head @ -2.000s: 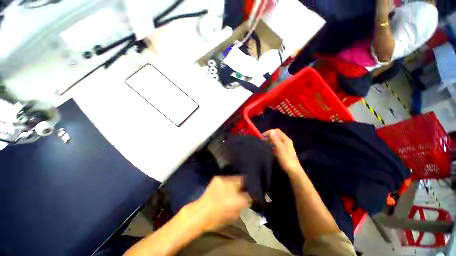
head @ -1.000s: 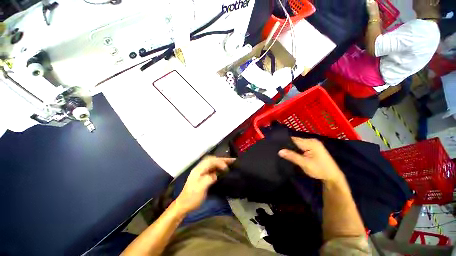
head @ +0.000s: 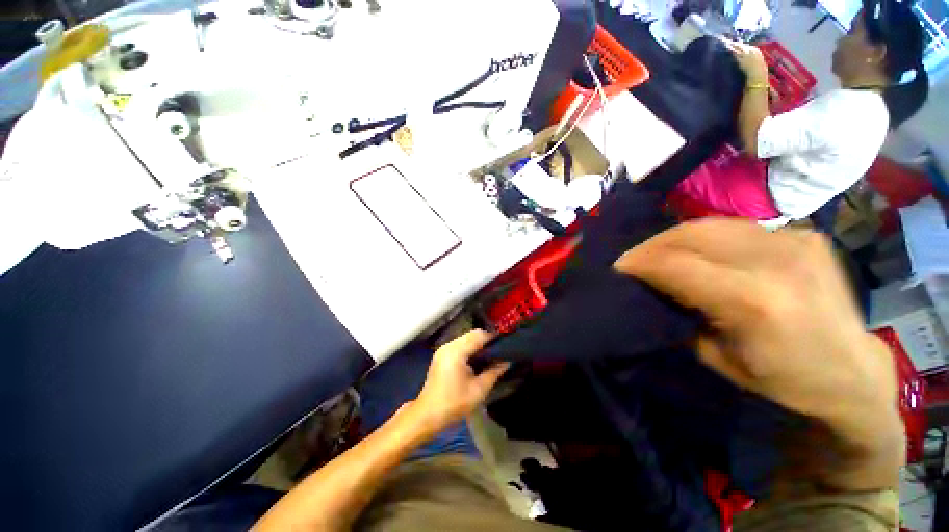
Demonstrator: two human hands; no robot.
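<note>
A smaller dark cut piece (head: 593,317) is stretched between my two hands, above the red basket (head: 520,296). My left hand (head: 455,376) pinches its lower left end. My right hand (head: 760,301), large and blurred close to the camera, grips its right side; its fingertips are partly hidden in the cloth. More dark cloth hangs below over the basket. A large navy-black panel (head: 156,384) lies flat on the table at the left, near the presser foot and needle (head: 222,247) of the white sewing machine (head: 416,52).
A smartphone (head: 406,216) lies on the white table (head: 338,286). An open accessories box (head: 583,156) with white labels and black strips stands at the table's right end. A person in a white top (head: 822,156) sits at the upper right, near other red baskets (head: 609,68).
My right hand has risen and come closer to the camera, drawing the dark piece out wider. My left hand has moved slightly right. The view has shifted, showing more of the machine.
</note>
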